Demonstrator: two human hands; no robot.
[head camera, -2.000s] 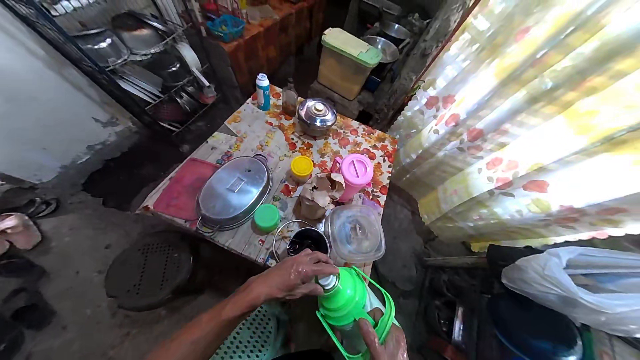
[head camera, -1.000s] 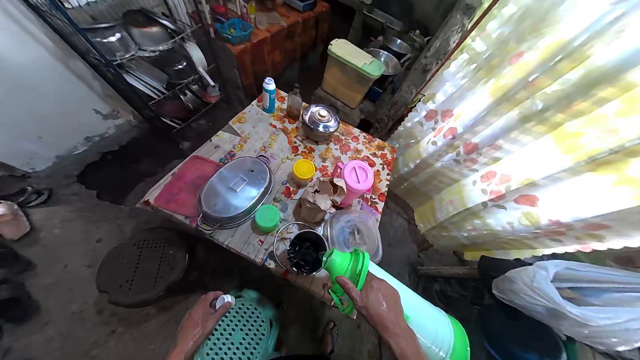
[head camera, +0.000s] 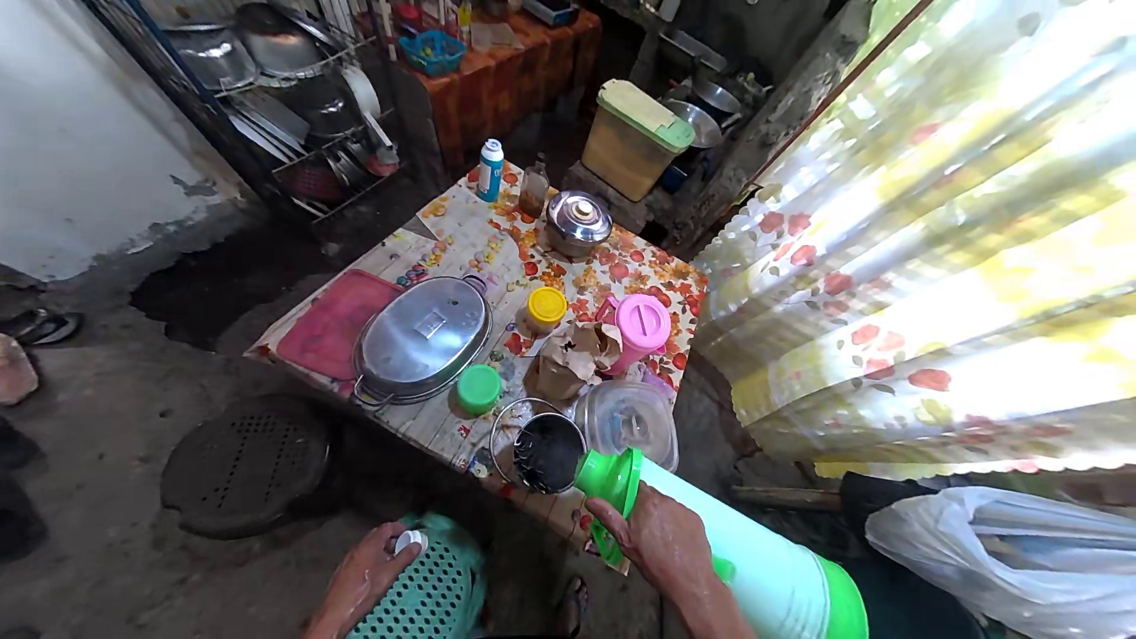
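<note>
My right hand (head camera: 661, 537) grips the handle of a white and green vacuum flask (head camera: 754, 550). The flask lies tilted, its green mouth at the rim of a dark-filled metal pot (head camera: 548, 453) with a wire handle; whether liquid flows is hard to tell. My left hand (head camera: 373, 568) holds a small white stopper (head camera: 410, 540) above a green perforated plastic stool (head camera: 417, 590). Beside the pot are a clear plastic container (head camera: 628, 422), a crumpled brown paper bag (head camera: 568, 362) and a green-lidded jar (head camera: 478, 389). A pink lidded pitcher (head camera: 641, 324) stands behind the container.
The table (head camera: 444, 435) also bears an oval lidded pan (head camera: 424, 333), a red tray (head camera: 337, 321), a yellow-lidded jar (head camera: 546, 308), a lidded metal pot (head camera: 579, 222), a glass bottle (head camera: 534, 188) and a spray can (head camera: 490, 170). A dark stool (head camera: 248, 466) is left, a curtain (head camera: 887, 293) right.
The flask, upright two seconds ago with my left hand at its top, is now tilted toward the pot. My left hand has moved away left with the stopper. Since one second ago little has changed.
</note>
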